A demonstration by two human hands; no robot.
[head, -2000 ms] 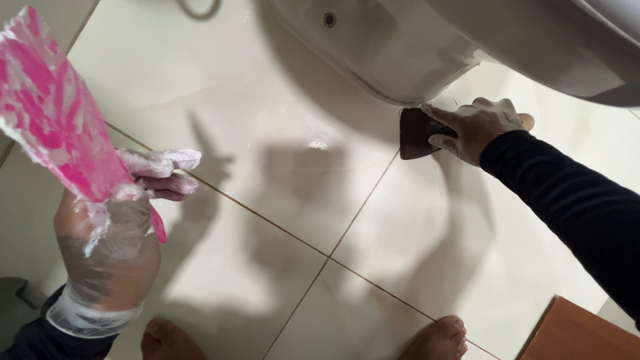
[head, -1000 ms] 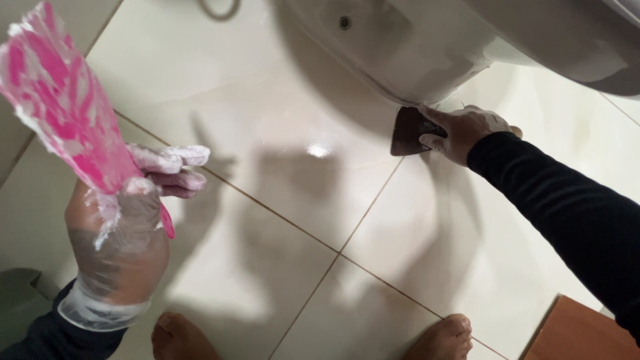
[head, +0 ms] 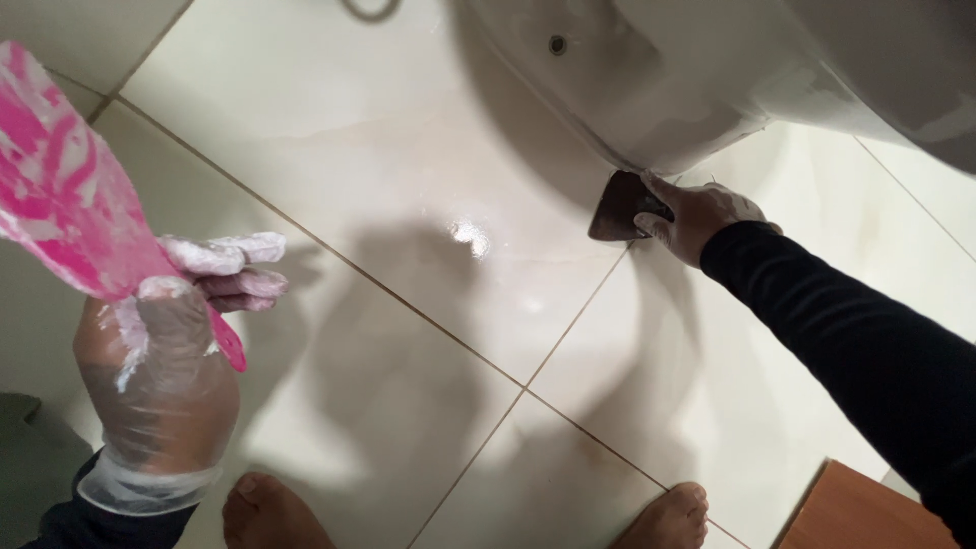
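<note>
My left hand [head: 164, 358], in a clear plastic glove smeared with white paste, grips a pink plastic spatula [head: 72, 183] at its handle. White paste streaks the spatula's broad blade, which points up and left. My right hand [head: 701, 217] holds a putty knife [head: 621, 206] with a dark blade. Its blade lies low against the foot of a glossy ceramic fixture [head: 656, 99], possibly a toilet, where it meets the tiled floor [head: 427, 175]. Part of the knife's handle is hidden by my right hand.
Two bare feet [head: 274, 515] stand on the tiles at the bottom. A reddish-brown board [head: 865, 511] lies at the lower right. A dark greenish object [head: 38, 450] is at the left edge. Part of a curved grey thing [head: 371, 9] shows at the top.
My right hand and the putty knife have shifted slightly left along the fixture's foot. My left hand still holds the pink spatula up.
</note>
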